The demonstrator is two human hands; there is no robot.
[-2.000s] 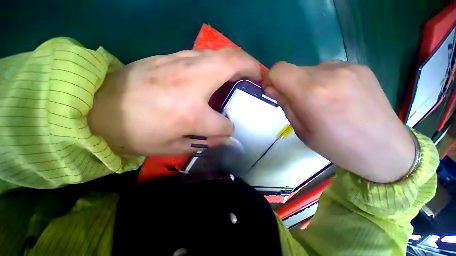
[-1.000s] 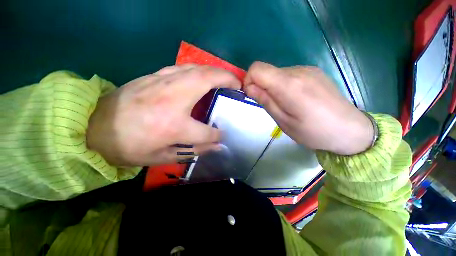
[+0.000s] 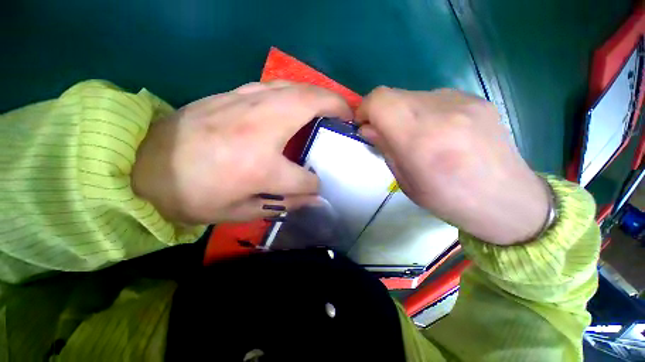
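A pale display panel point(image 3: 346, 170) with a dark rim lies tilted in a red foam tray point(image 3: 293, 69) in front of me. A thin dark cable crosses its face to a yellow tape tab point(image 3: 394, 186). My left hand point(image 3: 237, 152) rests over the panel's left edge, its thumb and forefinger around the upper corner. Small black strips point(image 3: 272, 202) are stuck on its fingers. My right hand point(image 3: 452, 152) pinches at the panel's top edge by that corner; its fingertips meet the left forefinger. What the fingertips hold is hidden.
A glossy dark-green surface point(image 3: 177, 42) lies beyond, with a metal rail point(image 3: 481, 67) at right. Another panel point(image 3: 609, 117) in red foam lies at far right. Part of another unit point(image 3: 437, 307) shows below my right forearm.
Against one second ago, both hands, the panel and the tray appear slightly higher and further right in the view. The hands still meet at the same corner.
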